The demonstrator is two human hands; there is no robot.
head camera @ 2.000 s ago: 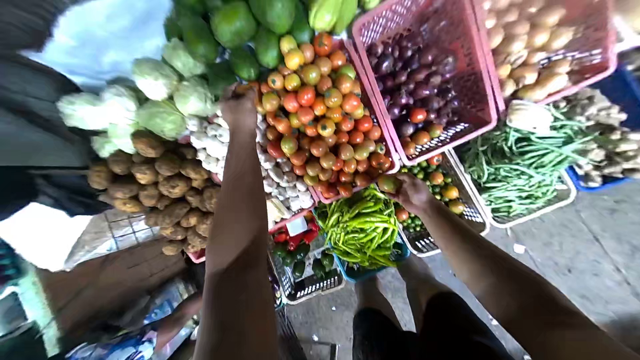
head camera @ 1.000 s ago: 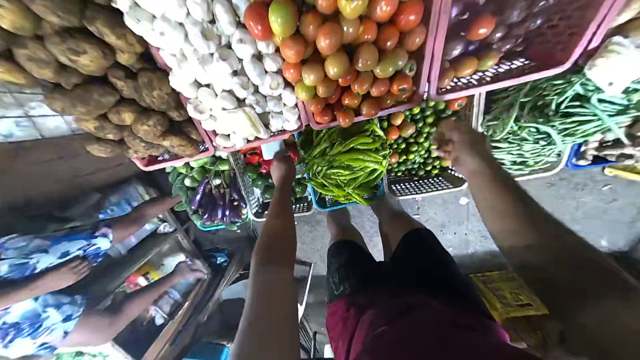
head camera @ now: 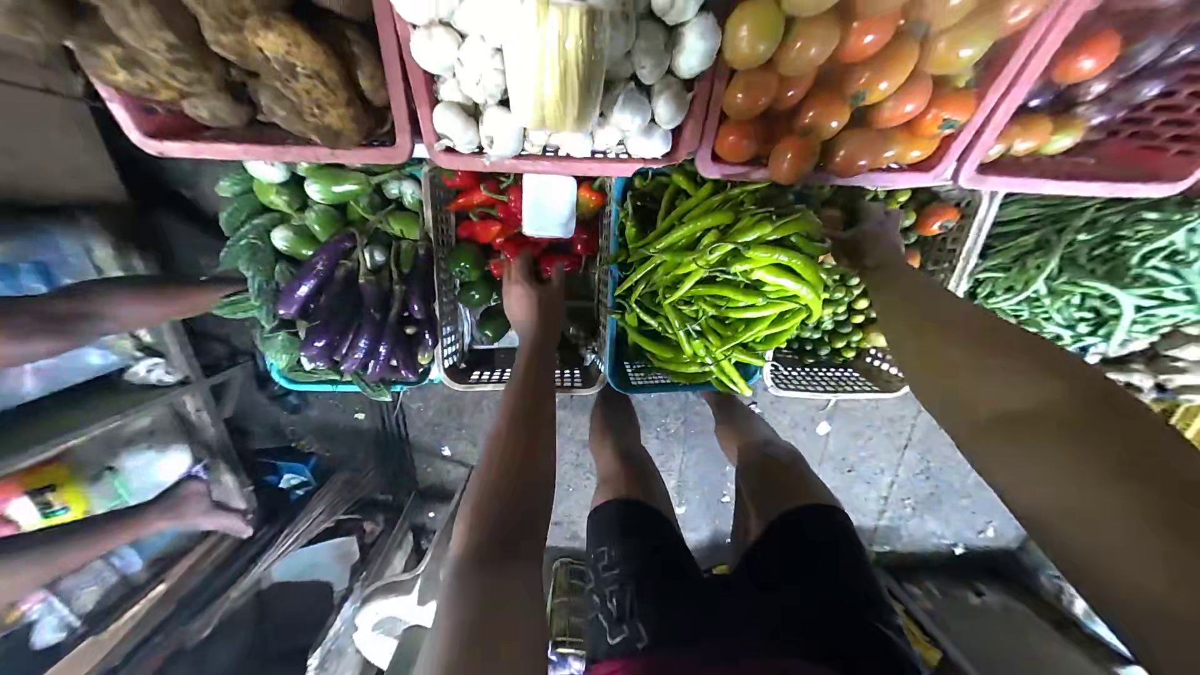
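Note:
My left hand [head camera: 534, 292] reaches into a plastic basket, its fingers at the red peppers [head camera: 480, 230]; whether it grips one I cannot tell. A small white object [head camera: 549, 206] lies on these peppers just above the fingers, and dark green peppers [head camera: 476, 292] are to the left. My right hand [head camera: 867, 239] is over the basket of small green citrus fruits [head camera: 839, 314], near a few tomatoes [head camera: 937, 218]; its fingers are blurred and partly hidden. Between the hands, long green chili peppers [head camera: 722, 272] are heaped in a blue basket [head camera: 642, 377].
Pink crates [head camera: 562, 167] of potatoes [head camera: 300, 75], garlic [head camera: 481, 70] and tomatoes [head camera: 877, 70] stand behind. Eggplants [head camera: 361, 309] lie at left, green beans [head camera: 1097, 272] at right. Another person's arm [head camera: 112, 314] reaches in from the left, beside a wooden shelf [head camera: 202, 403].
My left hand has gone from the garlic side of the tomatoes down to the red pepper basket. My right hand has moved from the tomato crate's lower edge to the citrus basket. The view is closer.

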